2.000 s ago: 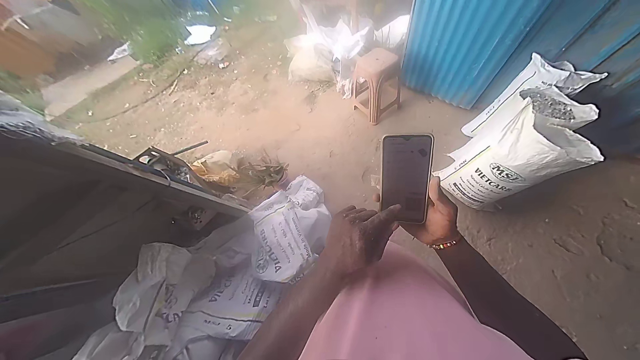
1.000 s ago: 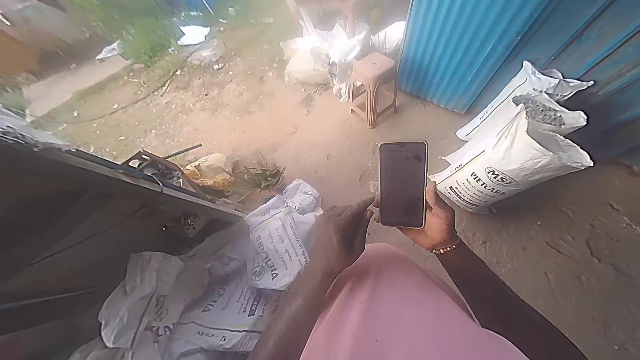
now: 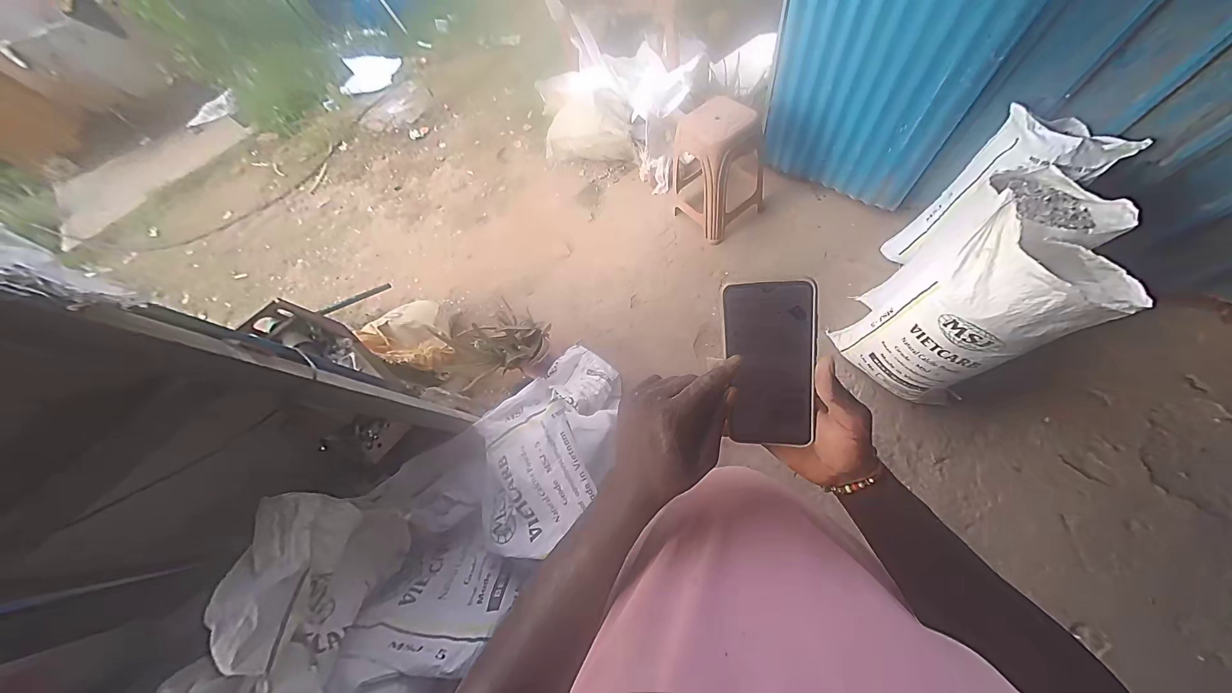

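A smartphone [image 3: 770, 364] with a dark screen and a pale case edge stands upright in my right hand [image 3: 835, 430], whose fingers wrap behind it and whose thumb lies along its right edge. A beaded bracelet circles that wrist. My left hand [image 3: 680, 423] is beside the phone's left edge, its index finger stretched out to the side of the screen; whether the fingertip touches the glass cannot be told. The other left fingers are curled, with nothing seen in them. Pink cloth [image 3: 760, 587] covers my lap below both hands.
Printed white woven sacks [image 3: 539, 462] lie at lower left beside a dark panel. Open sacks [image 3: 962, 327], one showing grey material, stand at right by a blue corrugated metal wall [image 3: 876, 96]. A plastic stool [image 3: 717, 144] and white bags [image 3: 602, 111] are ahead on bare earth.
The phone screen, showing lighter content two seconds ago, is now dark. My left hand has moved off the lower part of the screen to the phone's left edge.
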